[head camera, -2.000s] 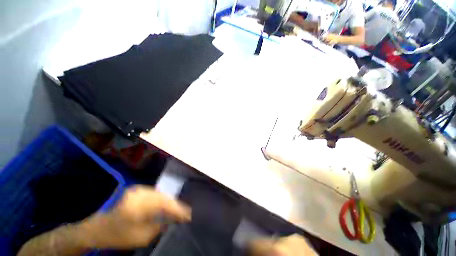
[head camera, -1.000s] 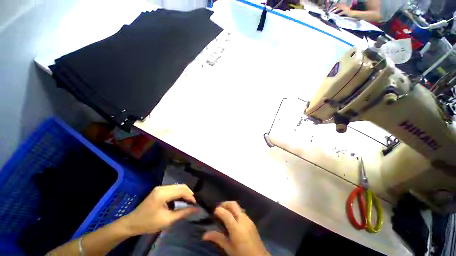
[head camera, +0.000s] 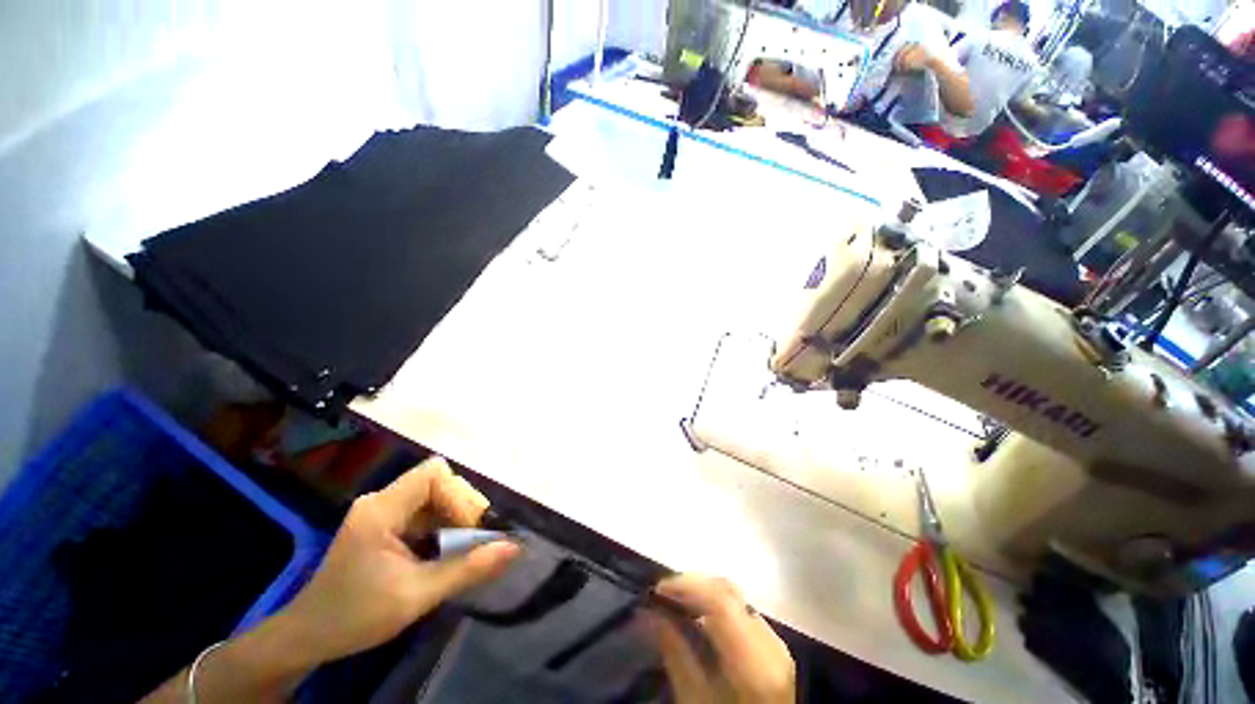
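Note:
A black garment panel (head camera: 509, 646) with a greyish face hangs over my lap at the table's front edge, with narrow black strips across it. My left hand (head camera: 392, 557) pinches its upper left part, where a small pale grey-white piece shows between thumb and fingers. My right hand (head camera: 727, 640) holds the panel's upper right edge, its lower fingers blurred. The sewing machine (head camera: 1025, 399) stands to the right, with no cloth under its head. Scissors (head camera: 940, 585) with one red and one yellow loop lie on the table beside it.
Stacked black panels (head camera: 351, 261) lie on the left of the white table (head camera: 551, 399). A blue crate (head camera: 207, 461) with dark cloth inside stands at lower left. Dark cloth (head camera: 1074, 633) lies at lower right. People (head camera: 998, 83) sit at machines beyond the table.
Since one second ago my hands have moved apart, and the panel is now spread between them with its strips showing. The view has shifted, showing more of the people behind.

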